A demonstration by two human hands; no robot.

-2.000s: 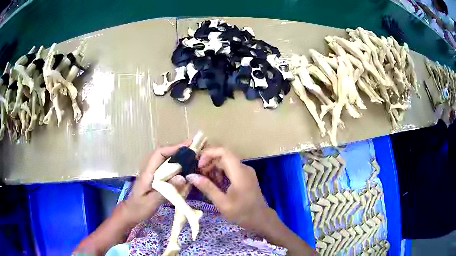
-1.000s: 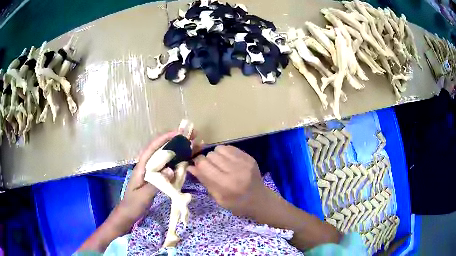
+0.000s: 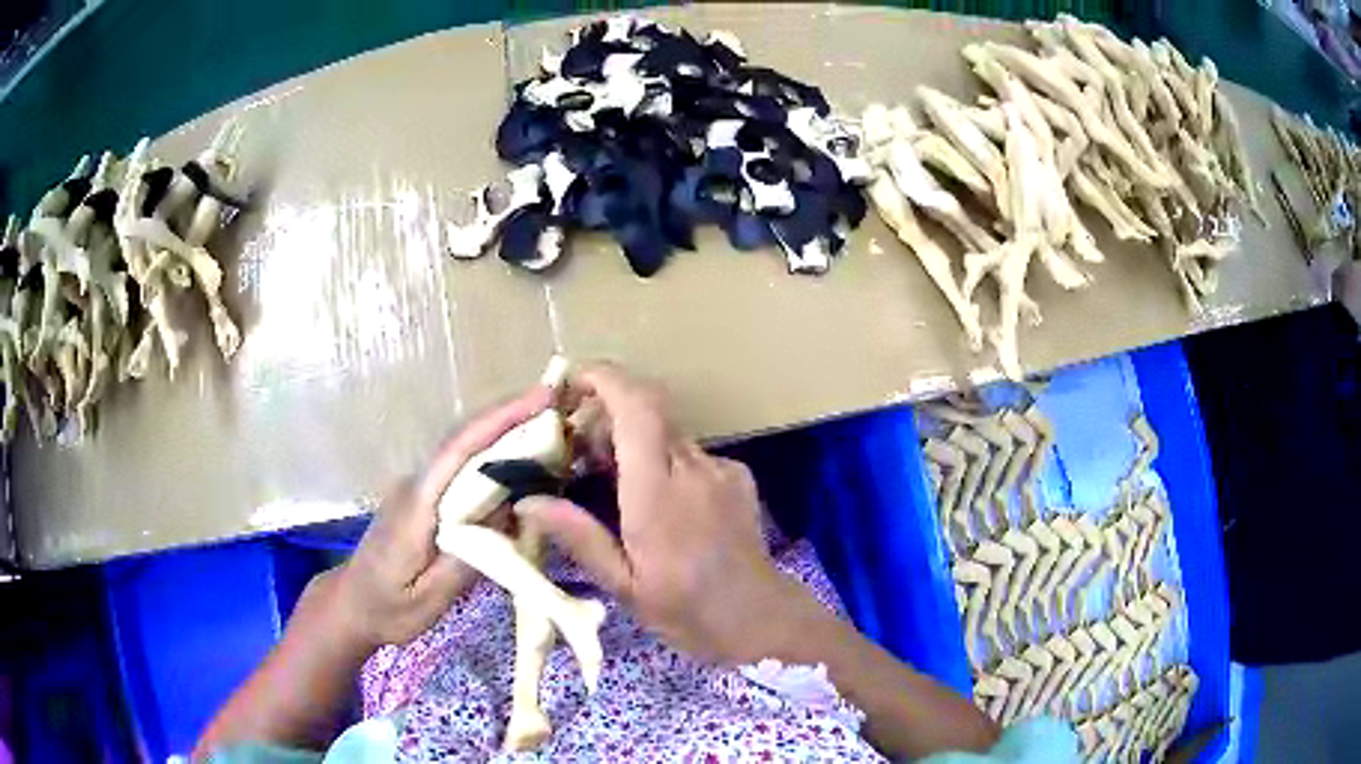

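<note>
A beige leg pair (image 3: 526, 605) hangs feet down above the lap, its short pale waist end pointing up. My left hand (image 3: 411, 545) holds it around the hips from the left side. My right hand (image 3: 672, 523) has its fingers and thumb at the hips from the right. A hip piece (image 3: 520, 475) sits at the hips; it shows black on a small patch and beige above, and the right fingers hide part of it.
Loose black-and-beige hip pieces (image 3: 672, 149) lie heaped at centre on the cardboard (image 3: 358, 343). Bare leg pairs (image 3: 1045, 179) are heaped right, fitted ones (image 3: 120, 269) left. Blue tray (image 3: 1212, 523) with bent legs stands below right; another blue tray (image 3: 194, 642) is lower left.
My right hand has moved up, its fingers now over the top of the hips. Less black shows at the hips than before. The view has shifted slightly.
</note>
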